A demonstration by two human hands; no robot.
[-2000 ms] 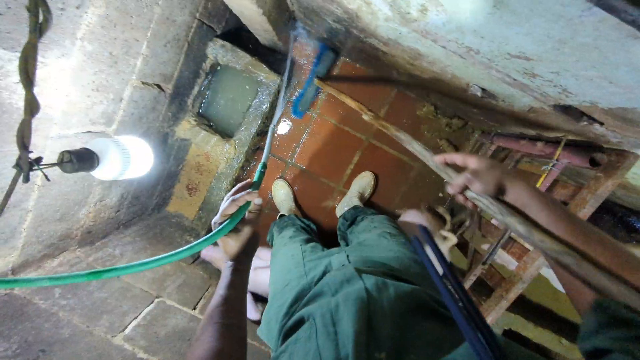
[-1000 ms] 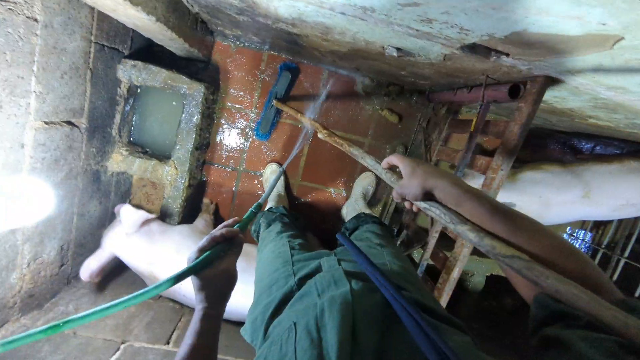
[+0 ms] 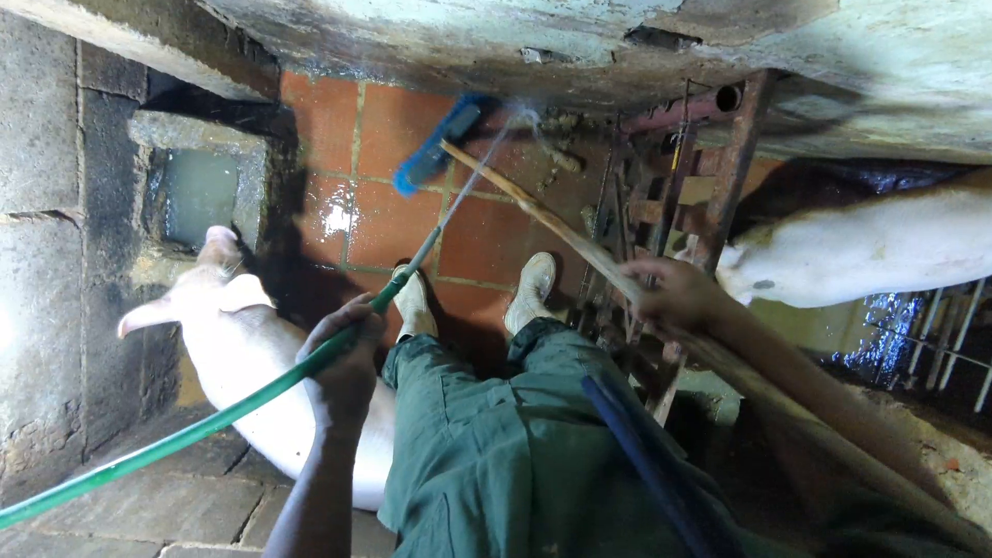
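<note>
My left hand (image 3: pixel 345 356) grips a green hose (image 3: pixel 225 415), and water sprays from its narrow tip toward the foot of the wall. In my right hand (image 3: pixel 670 294) is the wooden handle (image 3: pixel 566 225) of a push broom. The broom's blue head (image 3: pixel 438 145) rests on wet red floor tiles (image 3: pixel 488 240), beyond my light boots. Dark debris (image 3: pixel 566 143) lies right of the broom head, along the wall. Under my left arm stands a pale pig (image 3: pixel 256 364), its snout at the rim of a water-filled concrete trough (image 3: pixel 260 182).
A rusty metal gate (image 3: pixel 725 186) stands close to my right arm, with a pipe (image 3: pixel 674 112) at its top. Behind it is another pale pig (image 3: pixel 868 240). A rough plastered wall (image 3: pixel 480 39) bounds the far side; a block wall (image 3: pixel 39 310) is at left.
The pig at left has raised its head to the trough. The broom head has moved closer to the far wall, and the water jet now points toward the wall's foot. The view has shifted.
</note>
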